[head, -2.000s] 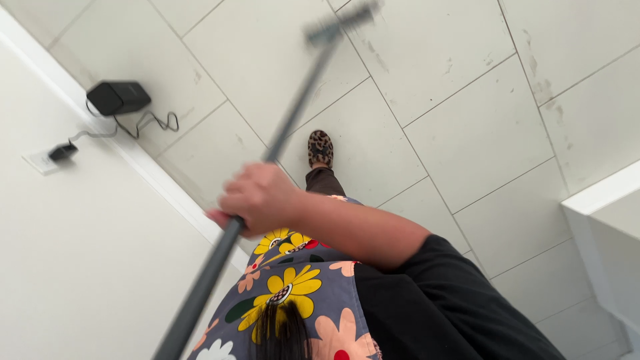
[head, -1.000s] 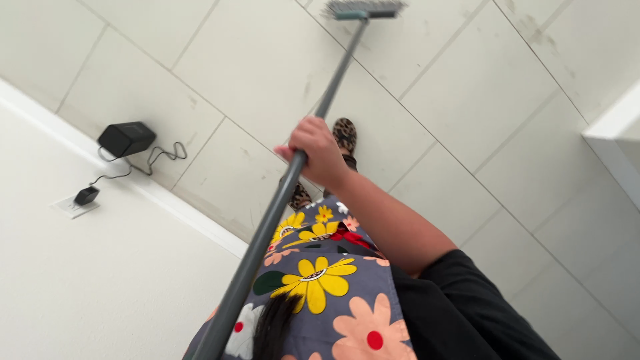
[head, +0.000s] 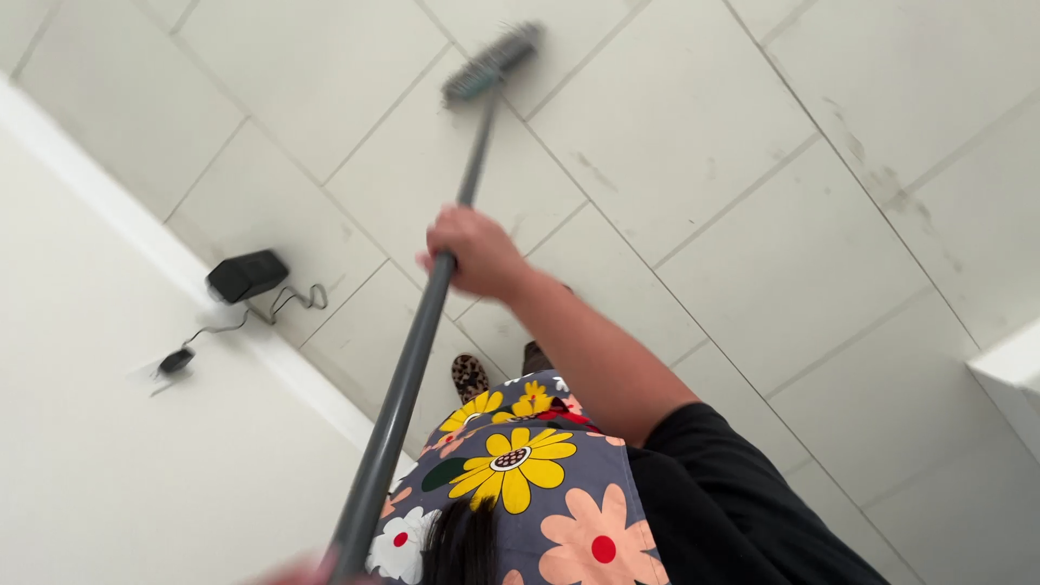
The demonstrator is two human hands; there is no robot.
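Note:
My right hand (head: 475, 252) is closed around the middle of a grey pole (head: 406, 382). At the pole's far end a brush head with grey bristles (head: 493, 65) lies against the tiled floor, blurred. At the bottom edge my left hand (head: 313, 570) shows only in part, blurred, against the near end of the pole; its fingers are mostly cut off by the frame. Below the pole is a grey apron with printed flowers (head: 512, 459).
A black box-shaped device (head: 248, 275) stands on the floor by the baseboard (head: 313, 386), its cord running to a plug (head: 175, 361) at the wall. A leopard-print shoe (head: 470, 378) shows beyond the apron. A white edge (head: 1011, 357) juts in at right. Dark smudges mark the floor tiles.
My right hand stays closed on the pole. The brush head has swung and turned on the floor. Part of my left hand has come into view at the bottom edge.

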